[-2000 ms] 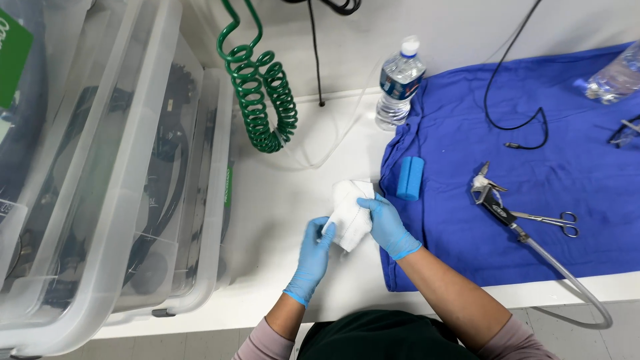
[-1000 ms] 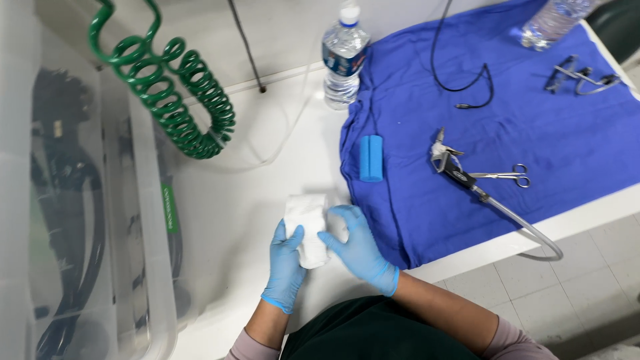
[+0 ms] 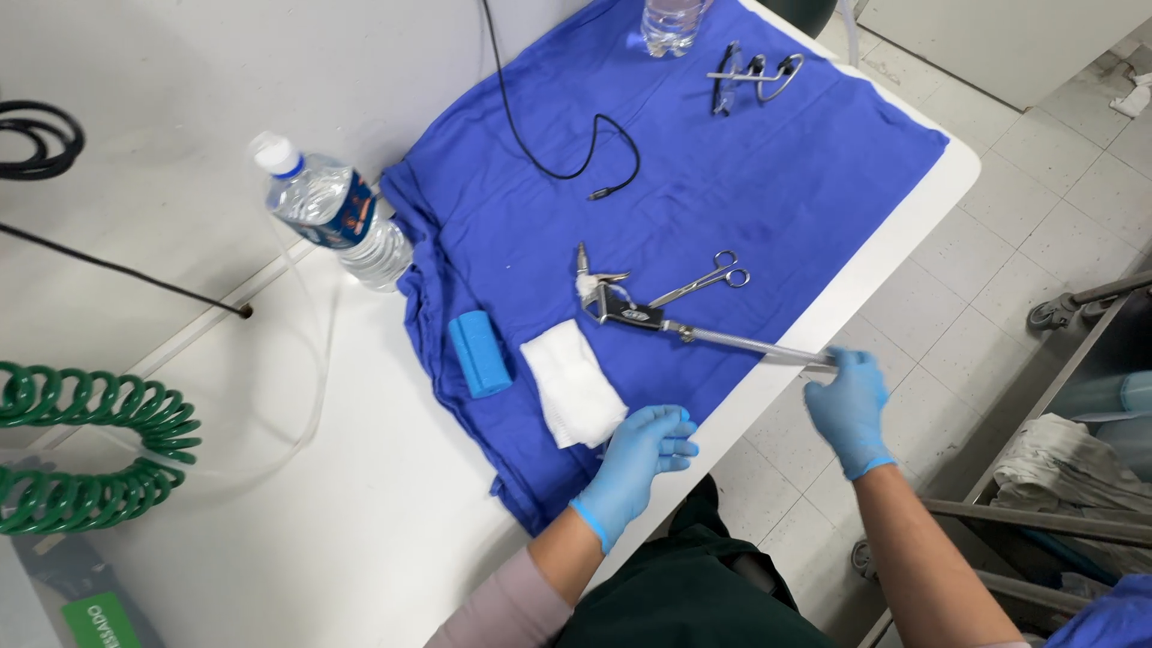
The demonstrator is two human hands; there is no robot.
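My left hand (image 3: 637, 463), in a light blue glove, is at the near edge of the blue cloth (image 3: 756, 171), fingers apart, holding nothing. Just beyond it lies a folded white gauze pad (image 3: 573, 382). A blue foam roll (image 3: 481, 354) sits left of the gauze. My right hand (image 3: 846, 396), also gloved, is past the table edge at the grey hose (image 3: 765, 347) of an air gun (image 3: 630, 311); its fingers are closed about the hose end that shows. Metal scissors (image 3: 706, 280) rest beside the air gun.
A full plastic water bottle (image 3: 346, 216) stands at the cloth's left edge, another bottle (image 3: 671, 27) at the far side. Eyeglasses (image 3: 727, 79), a metal fitting (image 3: 776, 76) and a black cable (image 3: 576, 171) lie on the cloth. Green coiled hose (image 3: 99, 441) is left, a metal cart (image 3: 1035, 531) right.
The white gauze, held in both hands before, now lies on the blue cloth, let go. My right hand has moved right to the air gun's hose. The view has swung to the right.
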